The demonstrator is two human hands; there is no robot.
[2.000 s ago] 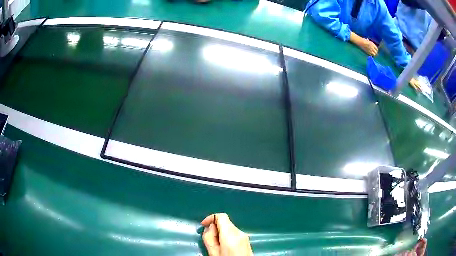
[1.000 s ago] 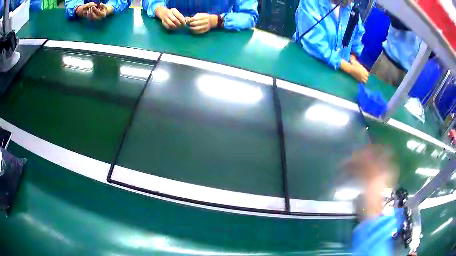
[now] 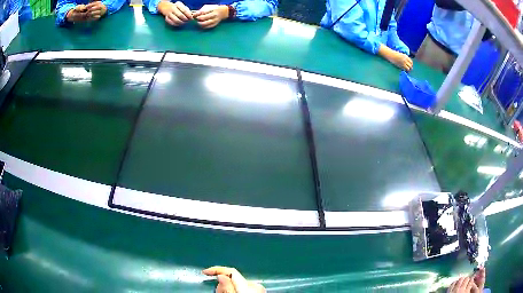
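Note:
My left hand (image 3: 232, 281) is at the bottom edge, partly cut off, index finger stretched out over the green bench; nothing shows in it. My right hand (image 3: 467, 283) is at the bottom right, cut off by the edge, fingertips just below the bins; whether it holds a small part cannot be told. A clear open parts bin (image 3: 420, 234) has black and white pieces in it. Beside it is a heap of shiny dark parts (image 3: 469, 232), with pale bits at its outer edge. A large glossy panel (image 3: 218, 149) with thin black edges lies beyond my hands.
A blue bin (image 3: 417, 90) stands on the far side by a grey post (image 3: 459, 68). Coworkers in blue smocks sit across the bench, one with both hands (image 3: 195, 15) together. A dark wrapped thing (image 3: 8, 217) is at the left edge.
My right hand has come back from over the bins to the bottom edge. My left hand has come into view again. Coworkers seen a second ago remain across the bench.

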